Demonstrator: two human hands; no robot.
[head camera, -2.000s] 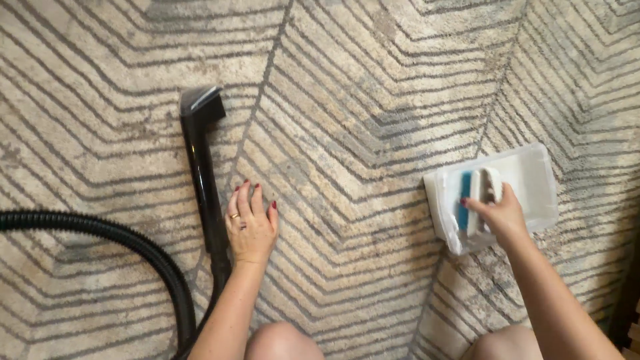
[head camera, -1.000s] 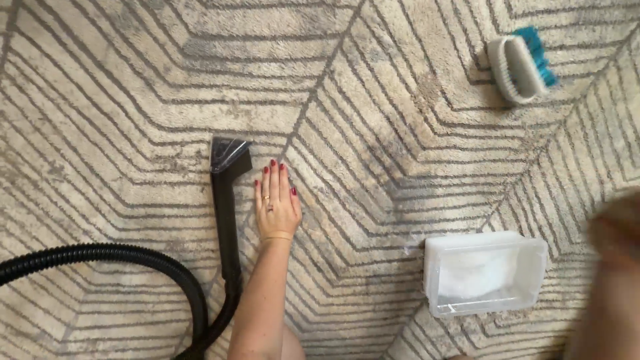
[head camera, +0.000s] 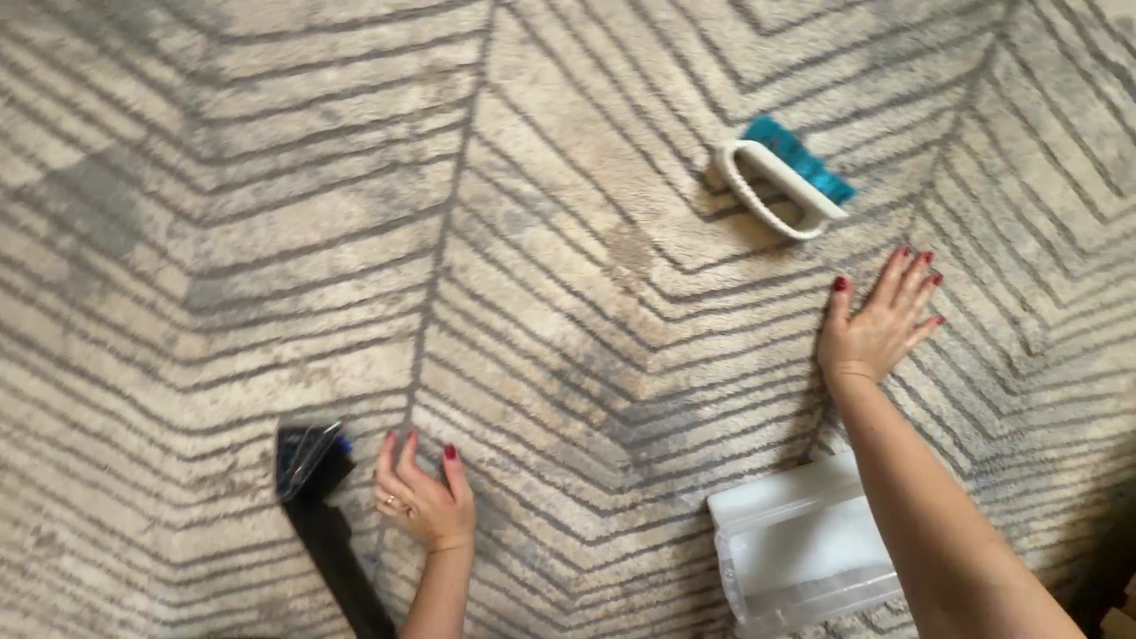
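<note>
My left hand (head camera: 426, 501) holds nothing; its fingers are spread and slightly bent just right of the black upholstery nozzle (head camera: 315, 461) of a vacuum or carpet cleaner. My right hand (head camera: 874, 333) rests with fingers apart on the patterned rug (head camera: 550, 293), also holding nothing. Above and left of it, a scrub brush (head camera: 785, 182) with a white loop handle and blue bristles lies on its side. A translucent plastic tub (head camera: 799, 541) with whitish contents stands below my right hand, partly hidden by my right forearm.
The nozzle's black tube (head camera: 342, 568) runs down past the bottom edge at the left. A brownish patch (head camera: 632, 248) marks the rug left of and below the brush. Something dark, not clear enough to name, is at the lower right edge.
The brush was in my right hand over the tub two seconds ago; now it lies on the rug, let go. My right hand is back in clear view, on the rug. The view has shifted.
</note>
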